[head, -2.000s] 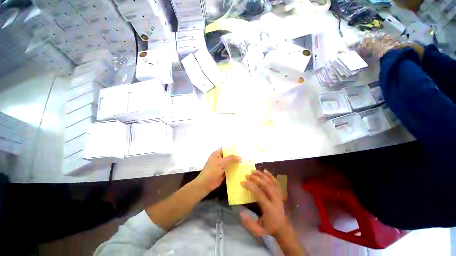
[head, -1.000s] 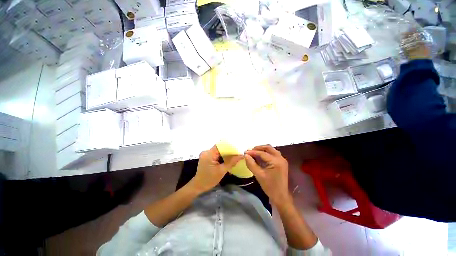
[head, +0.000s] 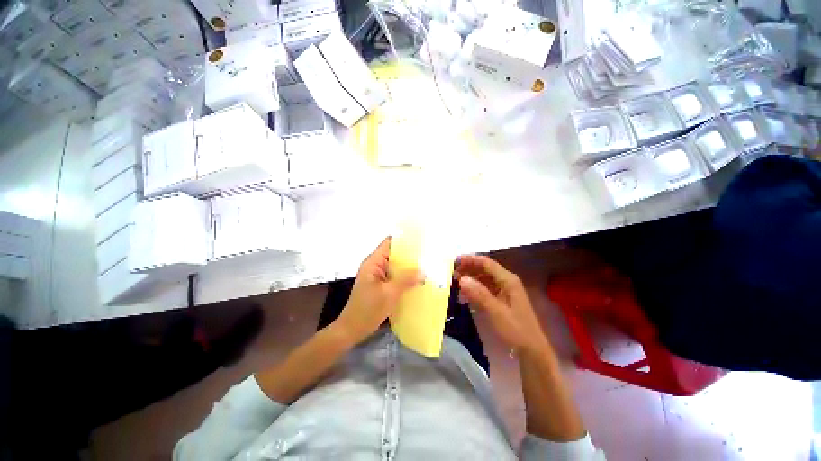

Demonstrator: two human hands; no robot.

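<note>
My left hand [head: 374, 290] holds a yellow label sheet [head: 419, 311] by its left side, above my lap at the bench's front edge. The sheet is upright and slightly curled, and its upper part is washed out by glare. My right hand [head: 491, 293] is just right of the sheet, with thumb and fingers bent near each other. Whether its fingertips hold a thin sticker cannot be made out.
White cartons [head: 243, 144] stand in rows at left. A tilted carton [head: 338, 81] leans behind them. Open boxes with trays [head: 680, 162] line the right side. Another person's dark blue sleeve [head: 774, 243] is at right, above a red plastic stool [head: 612, 333].
The yellow sheet, bent between both hands a second ago, now hangs longer in my left hand. My right hand has moved slightly right. The neighbour's arm has drawn back from the bench.
</note>
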